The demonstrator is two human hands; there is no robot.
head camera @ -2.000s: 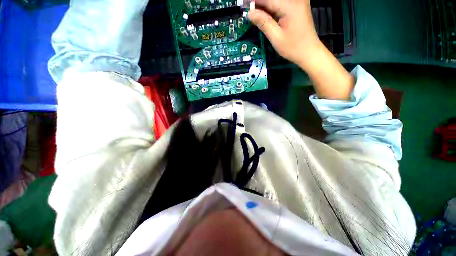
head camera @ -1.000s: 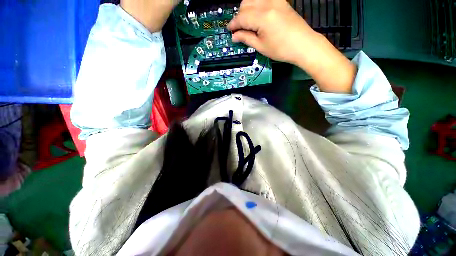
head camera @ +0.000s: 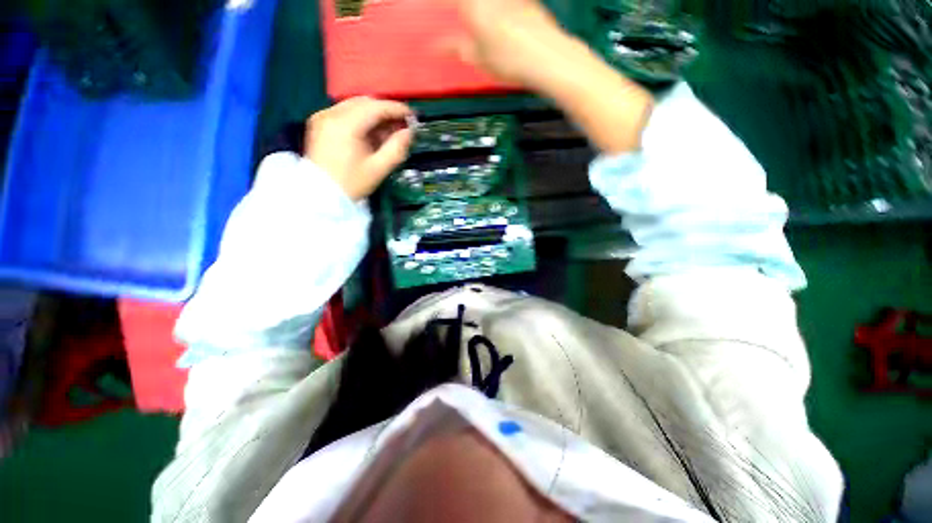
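Note:
A green two-section circuit board panel (head camera: 460,212) lies in front of me, with a long dark slot in each section. My left hand (head camera: 360,143) is at the panel's upper left edge, thumb and fingers curled near each other with a tiny white piece at the fingertips. My right hand (head camera: 501,39) is blurred over a red sheet (head camera: 393,51) beyond the panel; its fingertips are unclear, so I cannot tell if it holds anything. A few gold-brown pieces (head camera: 350,8) show on the sheet's upper left corner.
A blue bin (head camera: 128,184) stands at left with green boards (head camera: 123,46) at its far end. Many green boards (head camera: 818,112) stand at the right. Another board (head camera: 654,43) lies beyond my right wrist. Red stools (head camera: 899,350) are on the floor at right and left (head camera: 87,373).
The view has shifted, so the bin, panel and red sheet show more fully. My right hand has moved from the panel to over the red sheet. My left hand has come into full view.

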